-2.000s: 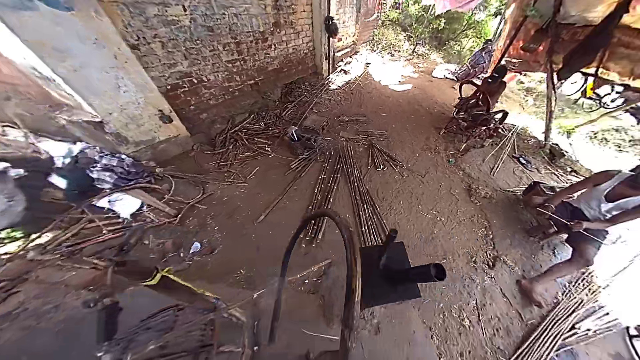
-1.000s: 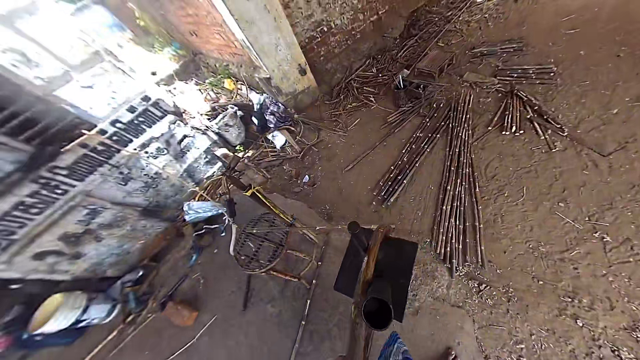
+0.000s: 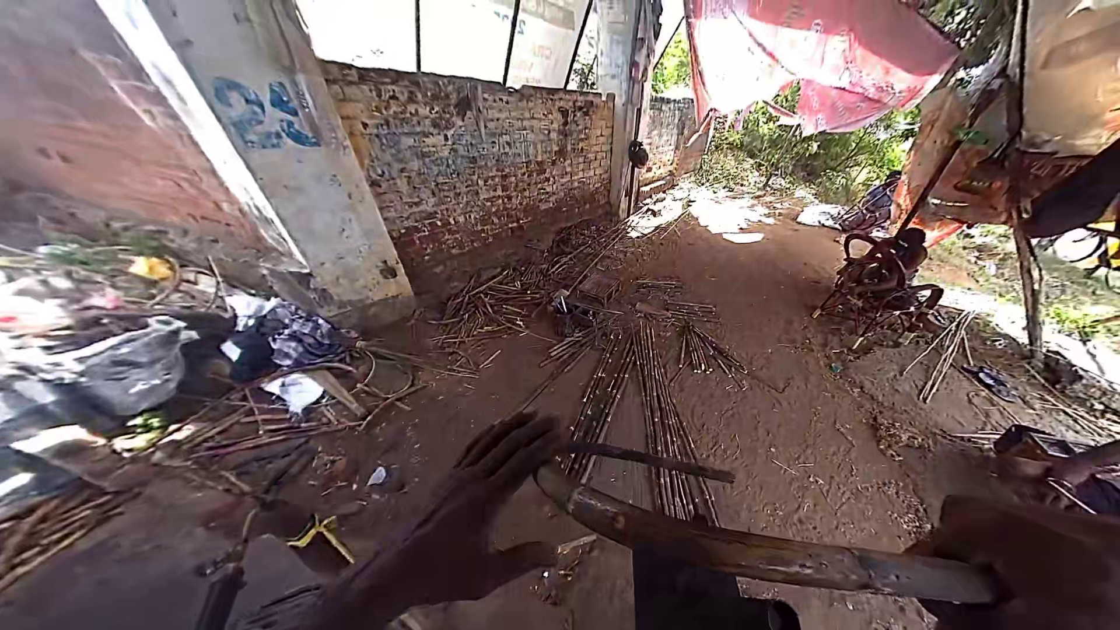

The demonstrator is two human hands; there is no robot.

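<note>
A thick curved cane or bamboo pole (image 3: 752, 544) crosses the lower right of the head view. My right hand (image 3: 1019, 556), dark and partly cut off by shadow, is closed around its right end. My left hand (image 3: 499, 499) is beside the pole's left end with fingers spread; a thin dark stick (image 3: 652, 459) extends rightward from near its fingertips, and whether the hand touches it is unclear. Below the pole stands a black metal plate (image 3: 682, 591) with a pipe (image 3: 781, 614), partly hidden.
Bundles of cut canes (image 3: 661, 411) lie fanned on the dirt floor ahead. Cloth and plastic rubbish (image 3: 140, 363) is heaped at left beside a concrete pillar (image 3: 289, 166). Bent cane frames (image 3: 884, 280) stand at right. Another person's arm (image 3: 1089, 464) shows at the right edge.
The view has swung up and to the right since one second ago. Both my hands now show at the curved pole, which lies across the view instead of upright.
</note>
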